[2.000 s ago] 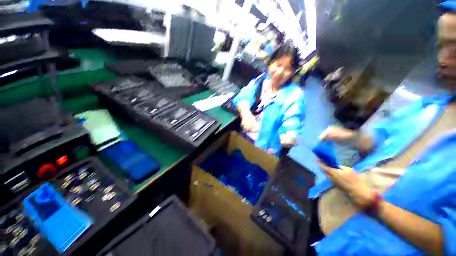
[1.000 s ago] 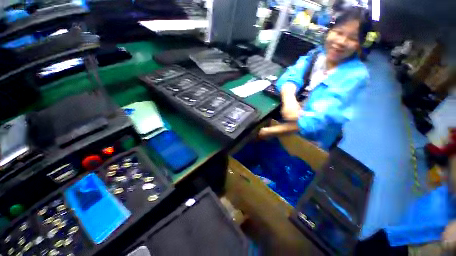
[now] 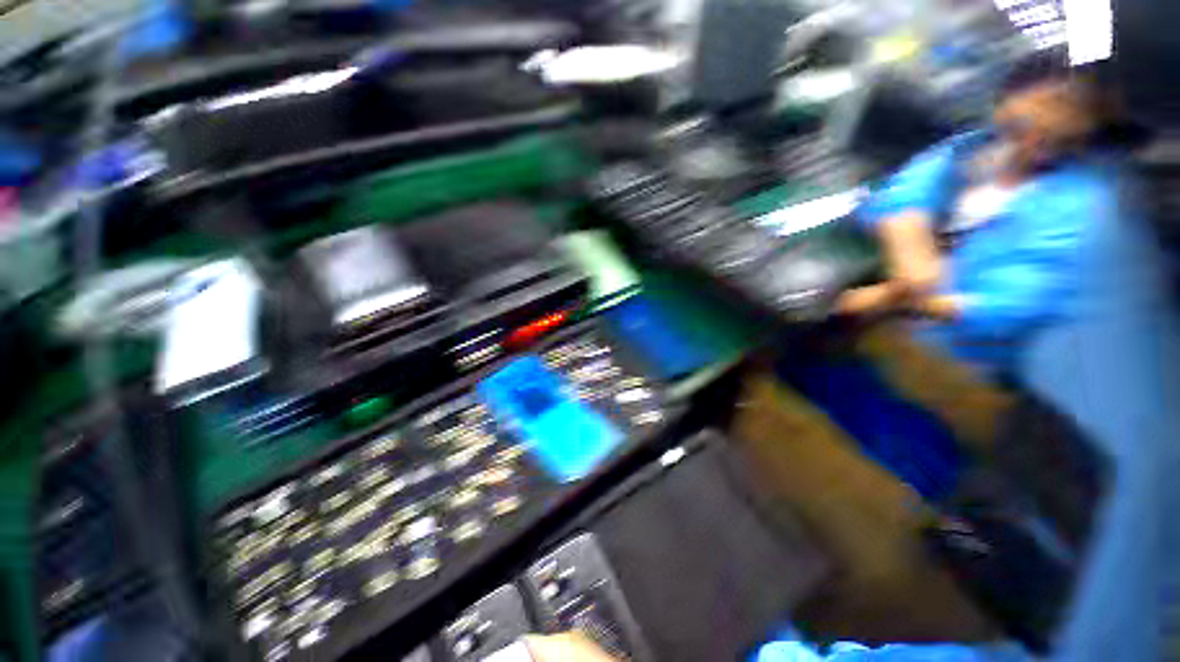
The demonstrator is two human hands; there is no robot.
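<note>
The frame is badly blurred. A small part of my right hand (image 3: 572,648) shows at the bottom edge, cut off. A pale edge (image 3: 513,652) lies beside it, but I cannot tell whether the hand holds it. My left hand is not in view. Phone bodies (image 3: 569,578) lie in the black work tray (image 3: 705,530), just above my hand. Behind them, the lens parts tray (image 3: 447,578) is filled with scattered ringed parts (image 3: 356,524). A bright light-blue film (image 3: 569,437) lies on these parts.
The press fixture (image 3: 485,265) stands behind the lens tray, with a white sheet stack (image 3: 211,326) to its left. Dark blue sheets (image 3: 657,334) and pale green sheets (image 3: 600,268) lie to its right. An open carton (image 3: 828,498) holds blue film; a person (image 3: 1022,259) is behind it.
The view has swung left, so the bench things shift right in the picture. My hand's edge and the phone bodies have come into view at the bottom. The second person has left view.
</note>
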